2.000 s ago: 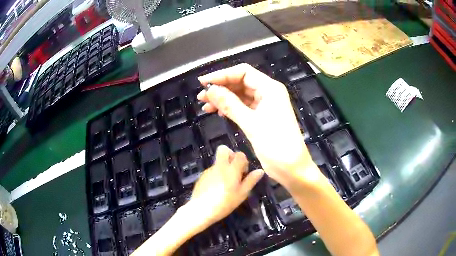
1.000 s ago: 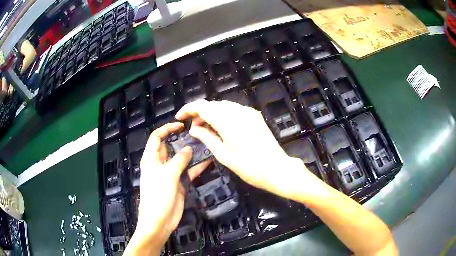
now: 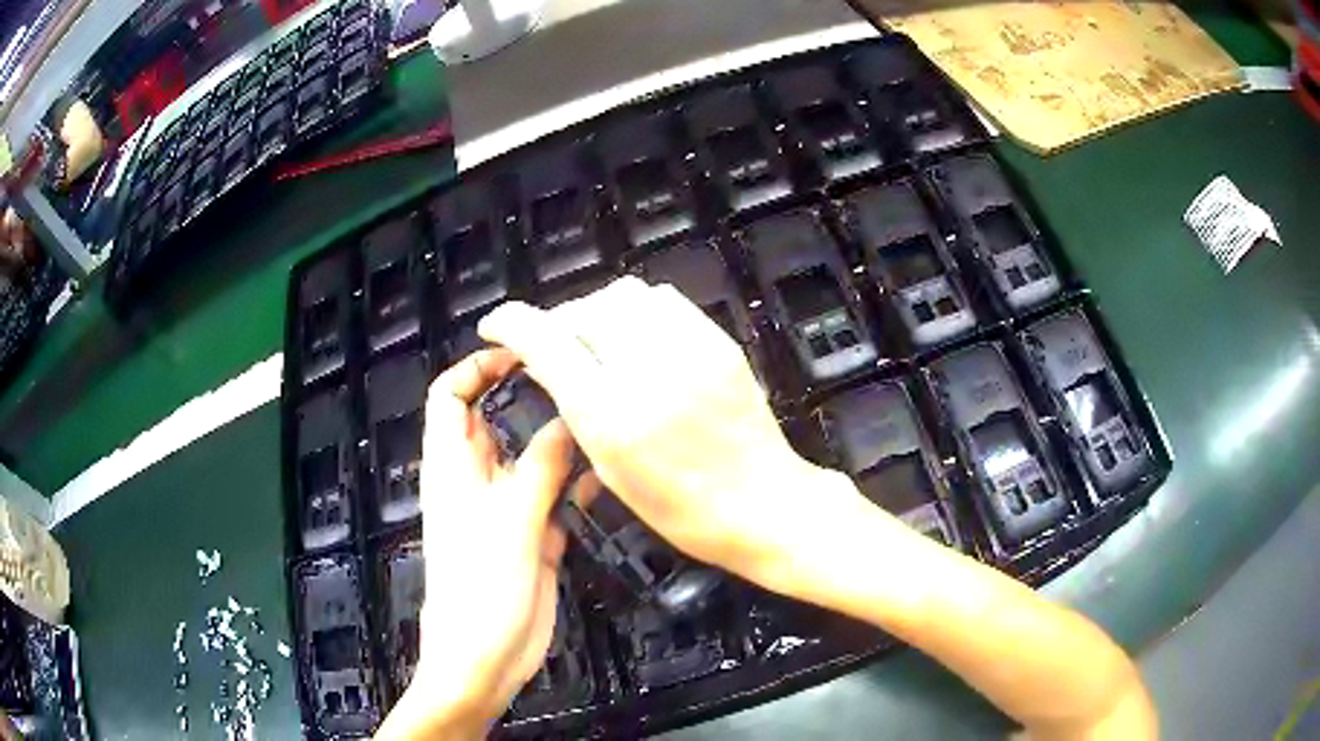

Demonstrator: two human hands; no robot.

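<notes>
My left hand point(image 3: 492, 507) is shut on a black plastic housing point(image 3: 625, 553), held tilted above the tray. My right hand point(image 3: 652, 405) is bent over the housing's top end, its fingertips close to the left fingers. The right fingertips are partly hidden, and I cannot tell whether they pinch a small part. The large glossy black blister tray point(image 3: 1158, 460) lies under both hands, with black housings point(image 3: 814, 297) in rows of pockets.
Scattered tiny parts point(image 3: 229, 659) lie left of the tray. A second tray point(image 3: 246, 130) and a red strip point(image 3: 362, 152) are farther back. A tan board point(image 3: 1071, 73) and white paper point(image 3: 1230, 225) are right. A person's arm point(image 3: 75, 141) shows far left.
Two seconds ago the right hand was raised with a tiny dark part and the left hand was low over the tray. Now both are together at the housing; the right hand has since turned over its top end.
</notes>
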